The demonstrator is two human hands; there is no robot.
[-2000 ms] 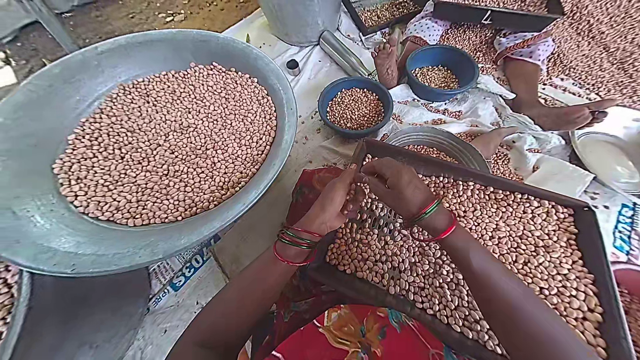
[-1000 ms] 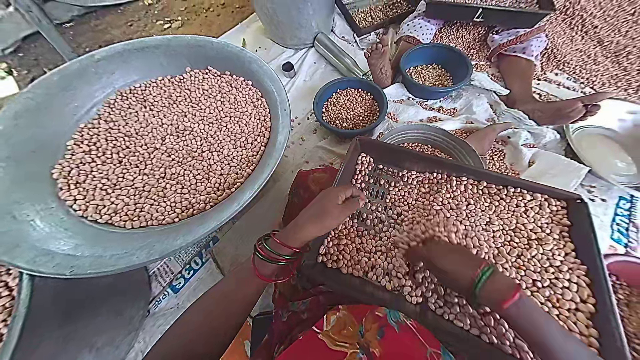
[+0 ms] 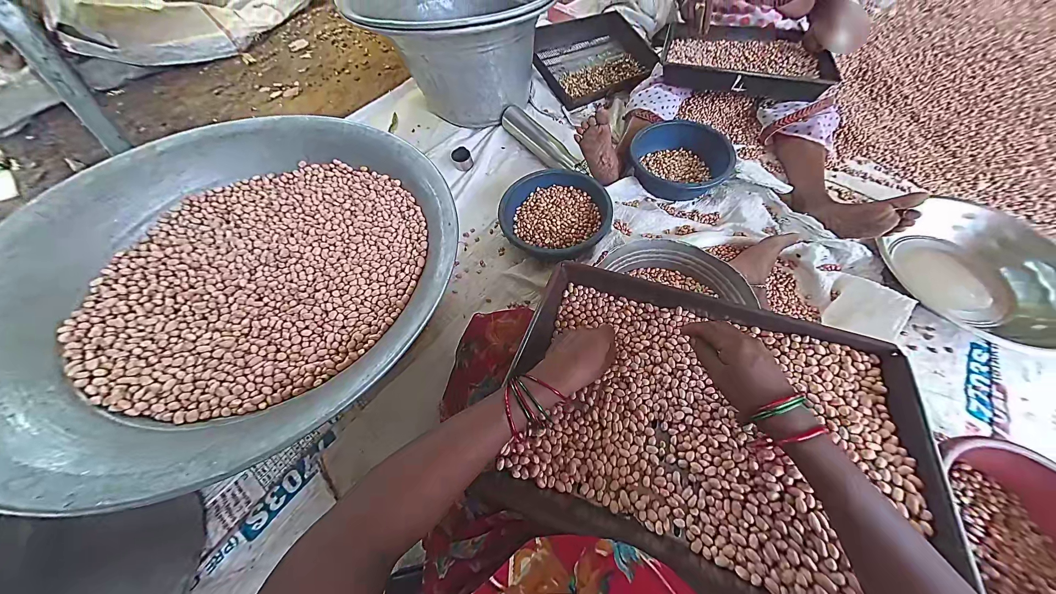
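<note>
A dark rectangular tray [image 3: 907, 396] with raised sides rests over my lap, spread with pinkish peanut kernels [image 3: 685, 462]. Red and green bangles circle both wrists. My left hand [image 3: 582, 356] lies on the kernels near the tray's left side, fingers curled down; what is under them is hidden. Over the upper middle of the tray is my right hand [image 3: 738, 363], its thumb and fingers pointing left, low over the kernels; whether it pinches a kernel cannot be told. To the left stands a wide metal basin [image 3: 437, 247] with a large heap of kernels.
Blue bowls [image 3: 606, 219] of kernels and a round metal pan [image 3: 734, 285] sit beyond the tray. A metal bucket [image 3: 474, 74] stands behind. Another person's feet [image 3: 598, 148] are near the bowls. At right are a steel plate [image 3: 1006, 272] and a reddish tub [image 3: 990, 450].
My right hand, low and blurred over the kernels a second ago, is now farther up the tray. My left hand has moved from the tray's left rim onto the kernels. The view has tilted up.
</note>
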